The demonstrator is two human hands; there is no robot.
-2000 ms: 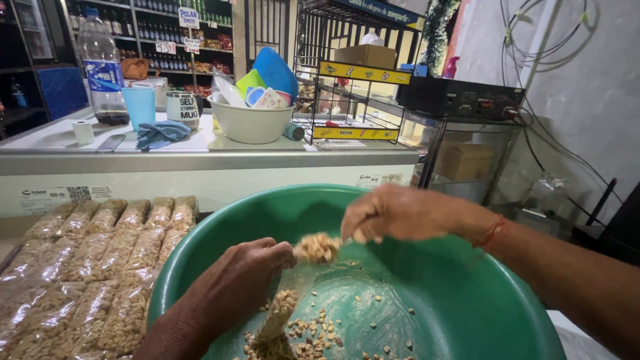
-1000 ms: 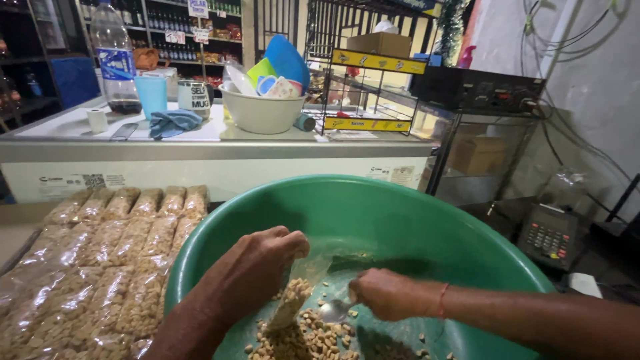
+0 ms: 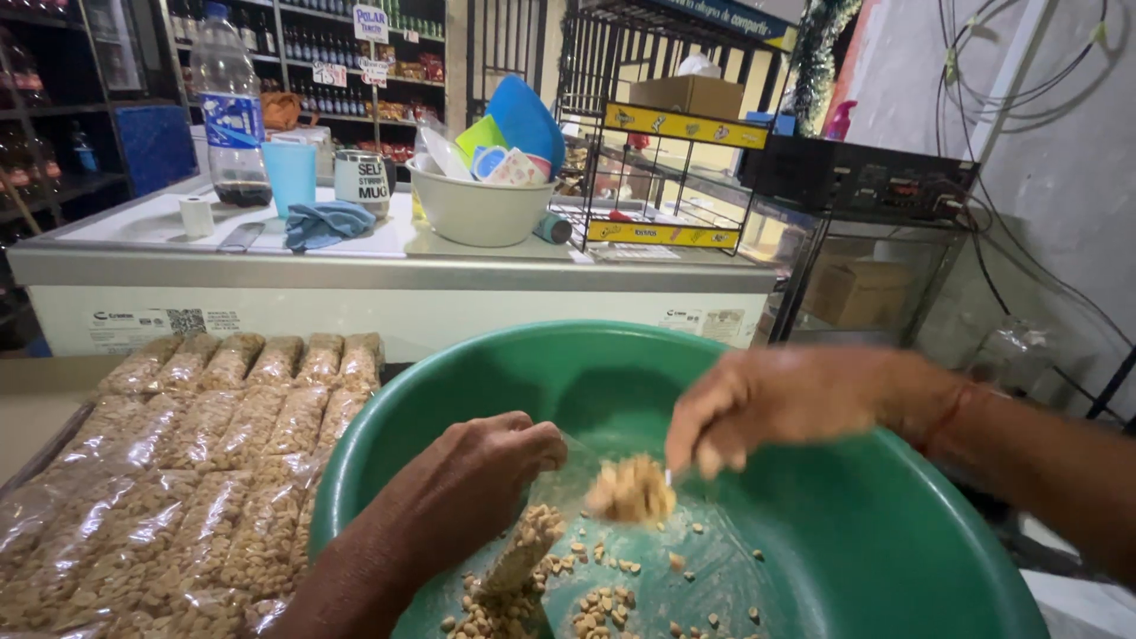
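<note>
Over the large green plastic basin (image 3: 896, 515), my left hand (image 3: 479, 479) grips the top of a clear plastic bag (image 3: 524, 550), partly filled with shelled peanuts and hanging down to the basin floor. My right hand (image 3: 763, 408), blurred, holds a spoon by its handle; a heap of peanuts (image 3: 632, 490) covers its bowl, just right of the bag's mouth. Loose peanuts (image 3: 603, 611) lie scattered on the basin floor. Rows of filled peanut bags (image 3: 195, 497) are laid side by side left of the basin.
Behind the basin stands a white chest freezer (image 3: 399, 306) bearing a plastic bottle (image 3: 232, 115), a blue cup (image 3: 291, 177), a mug (image 3: 362, 182), a blue cloth (image 3: 327, 224), a bowl of plastic ware (image 3: 479, 209) and a wire rack (image 3: 679, 232). A glass case (image 3: 852, 293) is at the right.
One second ago my right hand was low in the basin, near the loose peanuts; now it is higher, with a loaded spoon. My left hand still holds the bag.
</note>
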